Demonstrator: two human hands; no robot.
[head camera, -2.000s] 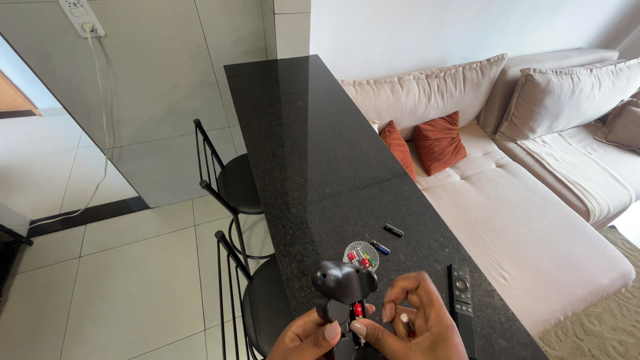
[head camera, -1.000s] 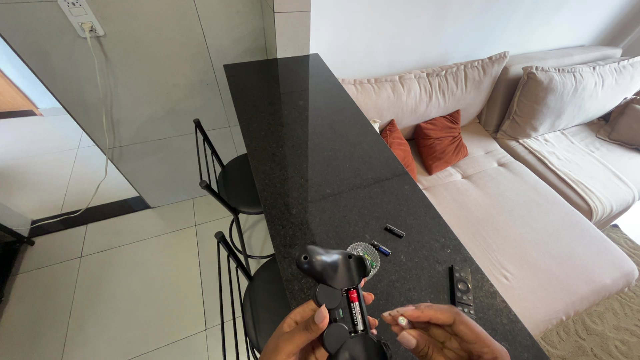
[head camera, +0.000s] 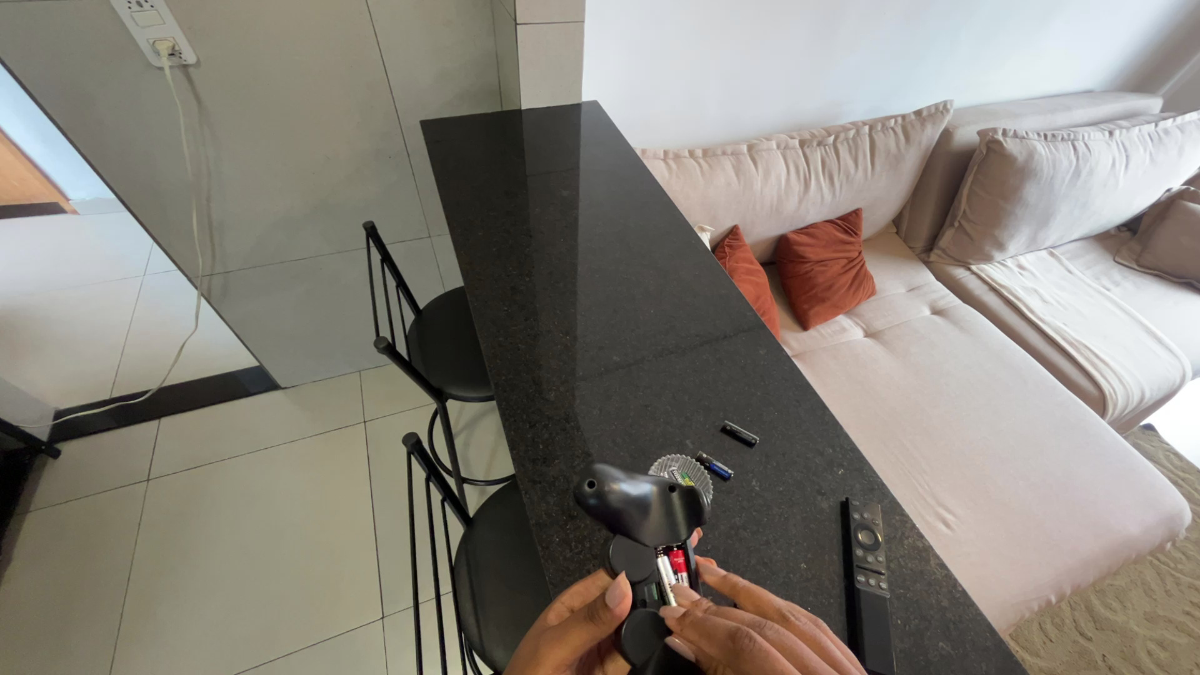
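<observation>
My left hand (head camera: 577, 623) grips a black handheld device (head camera: 642, 506) with round dark parts, held over the counter near its front edge. In the device's compartment lies a red battery (head camera: 679, 562). A white battery (head camera: 667, 574) sits beside it, and the fingers of my right hand (head camera: 750, 623) are on its lower end. Just beyond the device stands a clear ribbed glass dish (head camera: 694, 466), partly hidden, with small batteries inside. To its right, a blue battery (head camera: 714, 466) and a black battery (head camera: 740, 433) lie on the counter.
A black remote control (head camera: 868, 581) lies near the right edge of the black stone counter (head camera: 647, 328). Black stools (head camera: 455, 342) stand along the left side. A beige sofa (head camera: 928, 403) with rust-red cushions (head camera: 827, 267) is at the right.
My right hand has moved left to the device, and the white battery is now in the compartment beside the red one. A second ago that hand held a small white-ended thing away from the device.
</observation>
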